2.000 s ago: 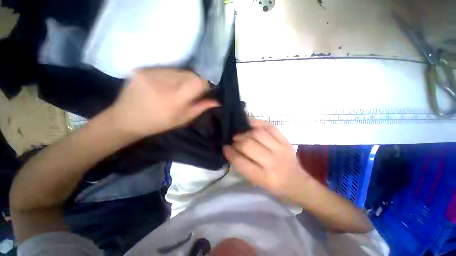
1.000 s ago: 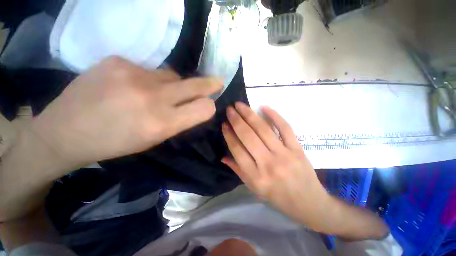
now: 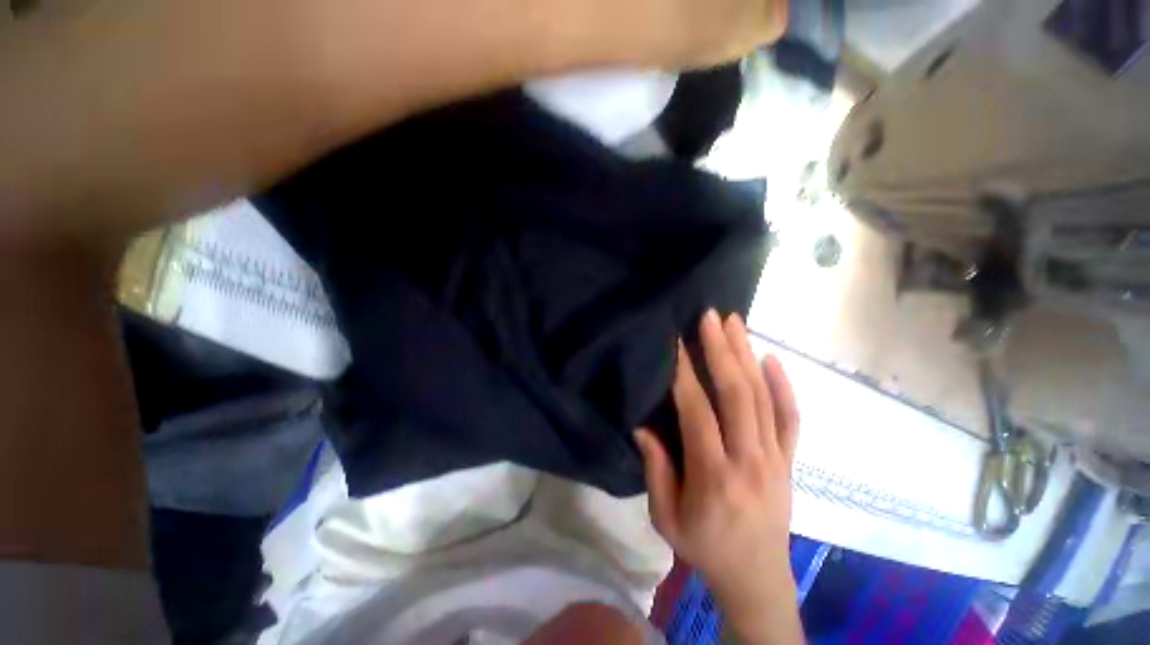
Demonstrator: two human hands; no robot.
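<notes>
The black garment (image 3: 505,302) lies heaped and creased in front of me, its lower edge hanging over the table's front edge. A white pad (image 3: 612,101) shows behind it, partly covered. My right hand (image 3: 731,441) lies on the garment's right edge, fingers slightly spread, pressing on the cloth. My left arm crosses the top left, large and blurred. My left hand (image 3: 706,32) is cut off by the upper edge, and its fingers cannot be made out.
The sewing machine head (image 3: 1009,139) stands at upper right. Scissors (image 3: 1013,485) lie on the table at right. A ruler strip (image 3: 870,500) runs along the table edge. A blue plastic basket (image 3: 870,599) is below at right. Dark and grey cloth (image 3: 240,447) hangs at lower left.
My left arm has reached up and forward, leaving the cloth's near part. The black garment now lies spread wider over the pad. The view has turned, showing more of the machine.
</notes>
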